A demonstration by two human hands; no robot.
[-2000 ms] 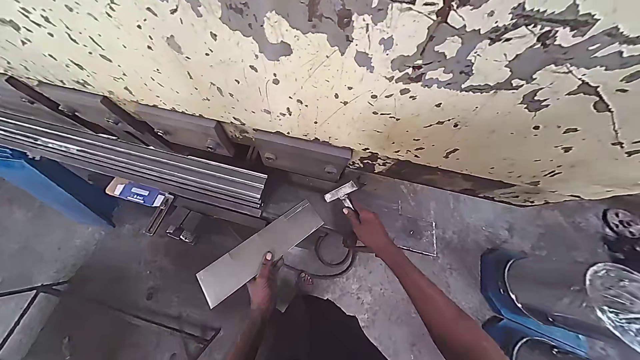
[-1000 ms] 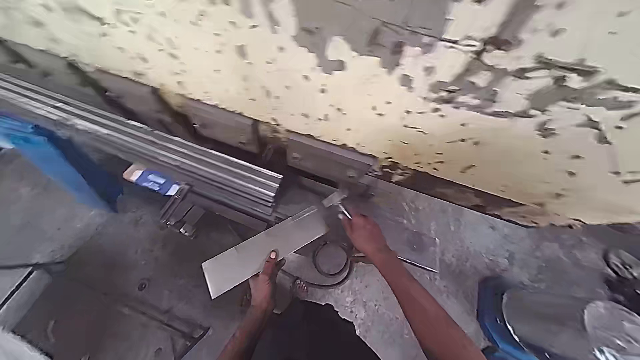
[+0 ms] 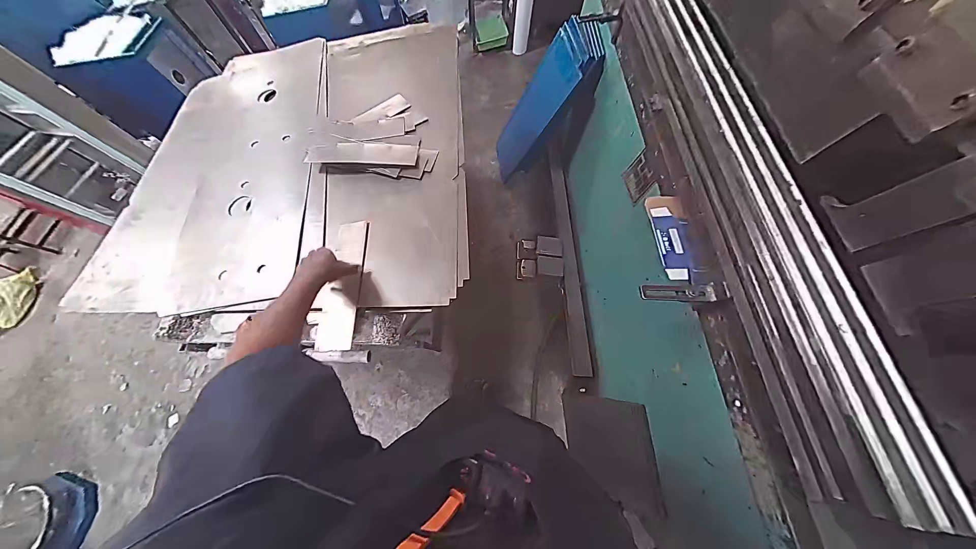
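My left hand point(image 3: 324, 268) reaches out at left centre and holds a flat rectangular sheet-metal strip point(image 3: 341, 305) by its left edge. The strip lies over the near edge of large metal sheets point(image 3: 396, 252), its lower end sticking out past them. Farther back on the same sheets is a loose pile of similar metal strips point(image 3: 374, 154). My right hand is out of view, and so is the hammer seen earlier.
A machine with long steel rails point(image 3: 793, 206) runs along the right. Against its green base sit a blue and white box point(image 3: 671, 238) and leaning blue panels point(image 3: 545, 99). A double foot pedal point(image 3: 540, 258) is on the floor. Blue cabinets point(image 3: 130, 84) stand back left.
The view has swung far left, from the machine to the stacked sheets. My left hand has moved with a metal strip to the stack. My right hand, earlier holding a hammer, has left the view.
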